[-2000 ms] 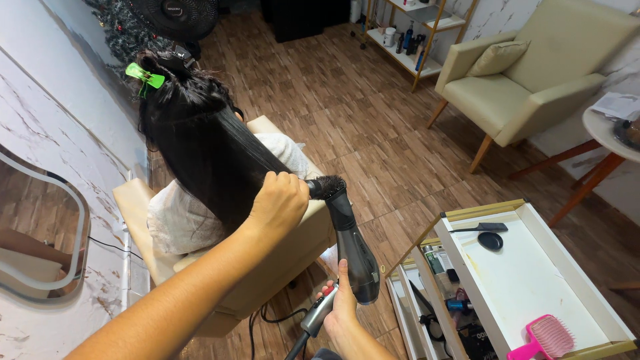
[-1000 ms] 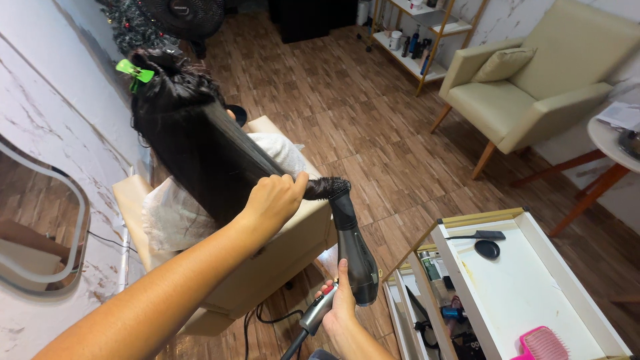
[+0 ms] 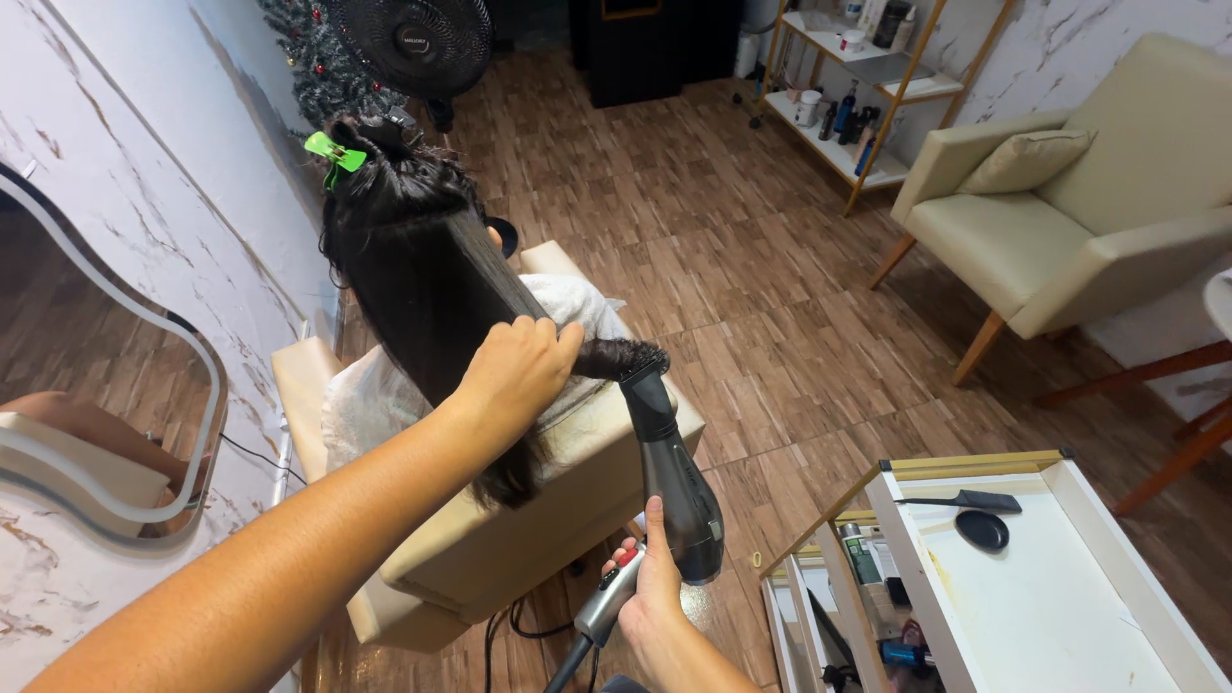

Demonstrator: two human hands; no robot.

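A seated person with long dark hair [image 3: 414, 279] has a green hair clip [image 3: 335, 154] near the crown and a white towel over the shoulders. My left hand [image 3: 523, 361] is closed around the handle of a round brush [image 3: 626, 358], with a lock of hair wound on its barrel. Below, my right hand [image 3: 647, 577] grips the handle of a black and grey hair dryer [image 3: 679, 491], whose nozzle meets the bristles from beneath. The hand hides most of the brush handle.
A beige salon chair [image 3: 539, 510] holds the person. Lower right stands a white trolley [image 3: 1039, 577] with a comb [image 3: 967, 500] and a small black dish [image 3: 982, 530]. Cords lie on the floor below. A beige armchair [image 3: 1020, 231], a shelf unit [image 3: 847, 144] and a fan [image 3: 414, 43] stand farther off.
The brush barrel, nearly bare of hair at first, now carries a wound lock. Both hands keep their hold on brush and dryer, in much the same place.
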